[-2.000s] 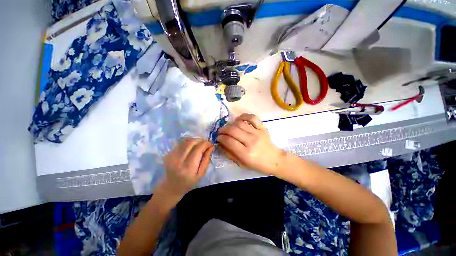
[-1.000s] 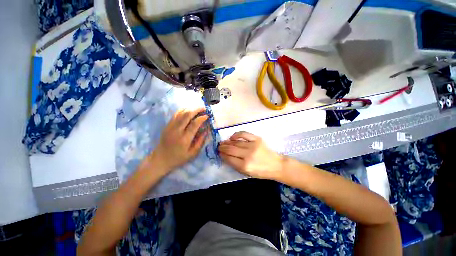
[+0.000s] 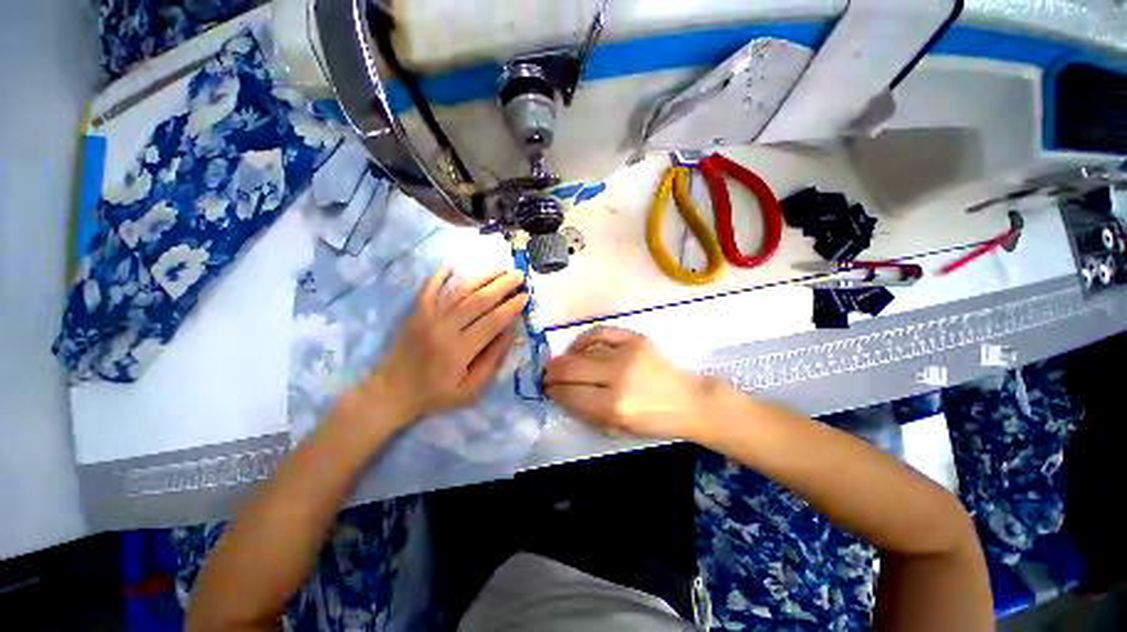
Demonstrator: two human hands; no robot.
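Note:
A pale floral fabric piece (image 3: 334, 333) lies wrong side up on the machine table, its right edge a narrow dark-blue band (image 3: 535, 340) running down from the presser foot area (image 3: 531, 228). My left hand (image 3: 464, 333) lies flat on the pale fabric, fingertips against the band just below the needle area. My right hand (image 3: 618, 383) pinches the band's lower part between thumb and fingers at the right edge. The needle itself is hidden behind the machine's metal parts.
Yellow-and-red scissors (image 3: 717, 222) lie right of the needle area. Black scraps (image 3: 834, 225), a red-handled tool (image 3: 880, 270) and a thin red stick (image 3: 976, 253) lie farther right. Blue floral fabric (image 3: 185, 210) lies at left. The white machine head (image 3: 692, 31) crosses the top. Floral pieces hang below the table.
My left hand has moved up from beside the right hand onto the fabric near the needle area. My right hand has moved down along the band. The band now lies straighter.

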